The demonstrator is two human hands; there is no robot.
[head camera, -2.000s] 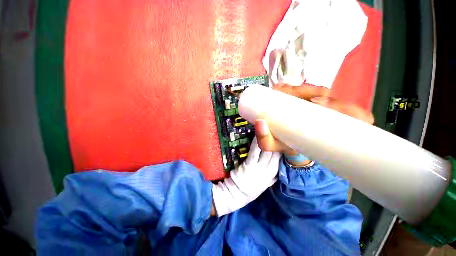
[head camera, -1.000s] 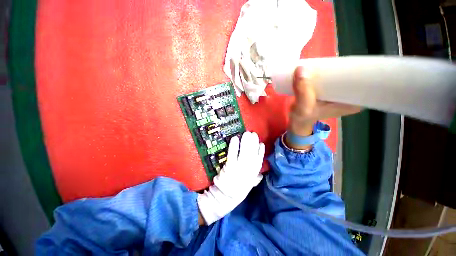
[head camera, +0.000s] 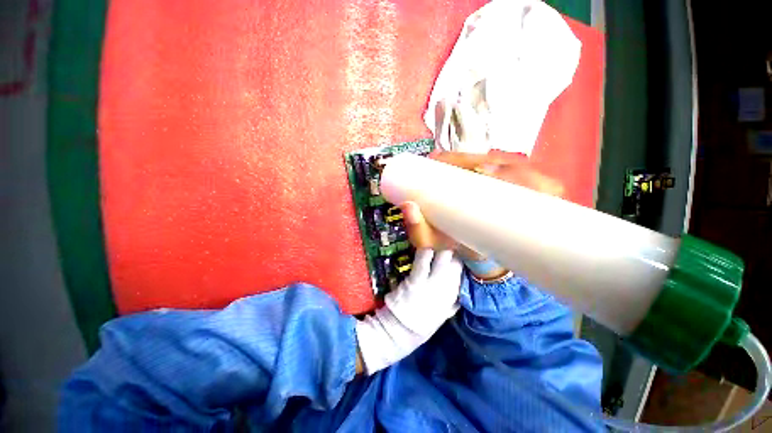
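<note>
My bare right hand (head camera: 432, 227) is closed around the narrow end of a large white dispensing syringe (head camera: 533, 237). Its wide end has a green ribbed cap (head camera: 690, 304) with a clear air hose (head camera: 762, 372). The narrow end is over the upper part of a green circuit board (head camera: 377, 245); the needle tip cannot be made out. The board lies on the red mat (head camera: 228, 169), partly covered by the syringe and my hands. My gloved left hand (head camera: 419, 300) holds the board's lower right edge.
A crumpled white cloth (head camera: 516, 72) lies on the mat just beyond the board. A dark green conveyor belt (head camera: 639, 110) runs along the right, with another board (head camera: 647, 184) on it. A green bench edge (head camera: 72, 169) shows at the left.
A second ago the syringe was off to the right near the cloth; now its narrow end is back over the board. My gloved hand stays at the board's lower edge.
</note>
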